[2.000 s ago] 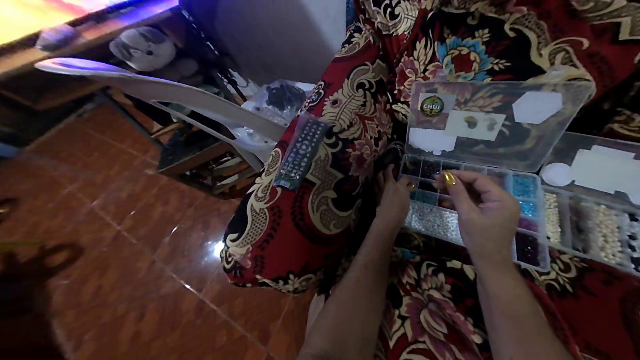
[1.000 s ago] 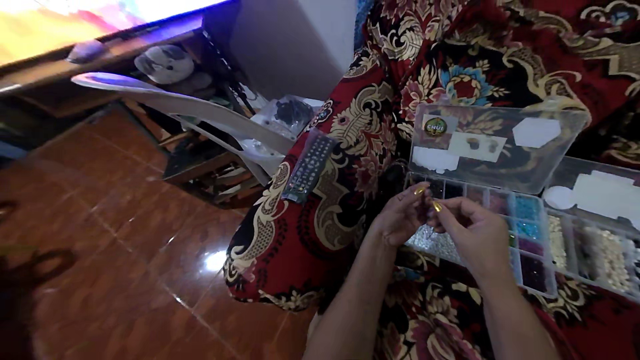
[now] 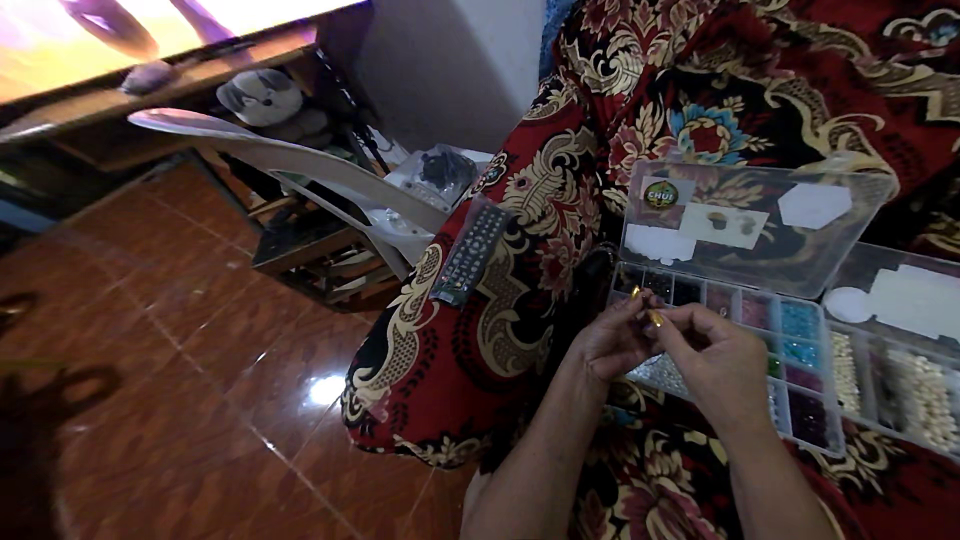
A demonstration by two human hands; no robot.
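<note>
My left hand (image 3: 613, 339) and my right hand (image 3: 709, 360) meet fingertip to fingertip, both with gold nails, over a clear plastic compartment box (image 3: 835, 390) of beads. Something small and dark is pinched between them, too small to name. The box's transparent lid (image 3: 814, 251) stands raised behind, with paper labels on it. Turquoise beads (image 3: 801, 321), pink beads (image 3: 754, 311), dark purple beads (image 3: 810, 420) and clear beads (image 3: 660, 373) fill some compartments; my hands hide others. To the right, a second clear box (image 3: 870, 409) holds cream pearl-like beads (image 3: 930, 405).
A patterned red cloth (image 3: 480, 405) covers the seat under the boxes. A packet of small round pieces (image 3: 472, 251) lies on it, left of my hands. Beyond stand a white plastic chair (image 3: 300, 161) with plastic bags (image 3: 442, 176), a stuffed toy (image 3: 262, 97) and a low wooden stand (image 3: 322, 255).
Two seconds ago my hands were apart, low over the compartments; they have since come together at the fingertips. The view has shifted slightly.
</note>
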